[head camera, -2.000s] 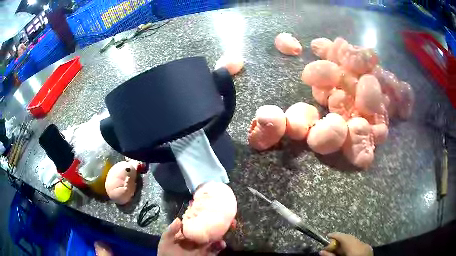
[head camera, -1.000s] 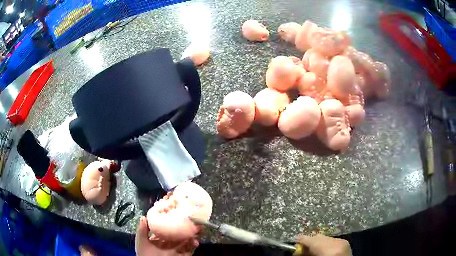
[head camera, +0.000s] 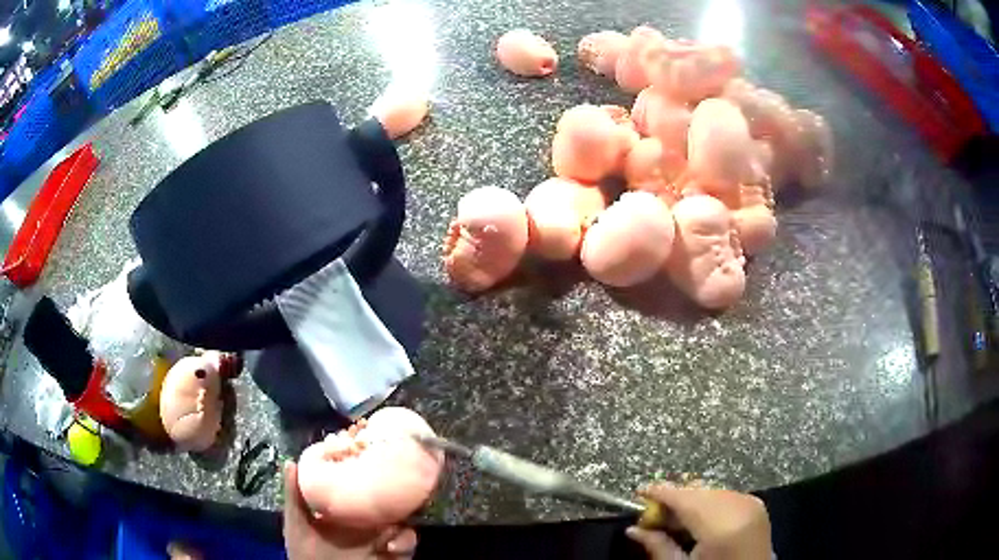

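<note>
My left hand (head camera: 345,536) holds a pink rounded toy part (head camera: 370,473) at the bench's front edge. Its upper side shows small bumps. My right hand (head camera: 707,525) grips the wooden handle end of a long hand tool (head camera: 526,473). The tool's narrow tip lies at the part's upper right side; I cannot tell whether it touches. A white cloth strip (head camera: 345,341) hangs from the large black object (head camera: 257,224), just above the part. A pile of pink parts (head camera: 630,238) lies on the bench at centre right.
At left are a long red tray (head camera: 49,213), a black-and-red item (head camera: 66,356), a dark-eyed pink piece (head camera: 192,403), a yellow-green round item (head camera: 84,440) and small black scissors (head camera: 256,468). Spare tools (head camera: 927,295) and a wide red tray (head camera: 898,82) are at right. Blue crates (head camera: 121,44) stand behind.
The tool in my right hand has moved left from the bench to the pink part. The part has tilted in my left hand and sits lower left in view. The view has shifted.
</note>
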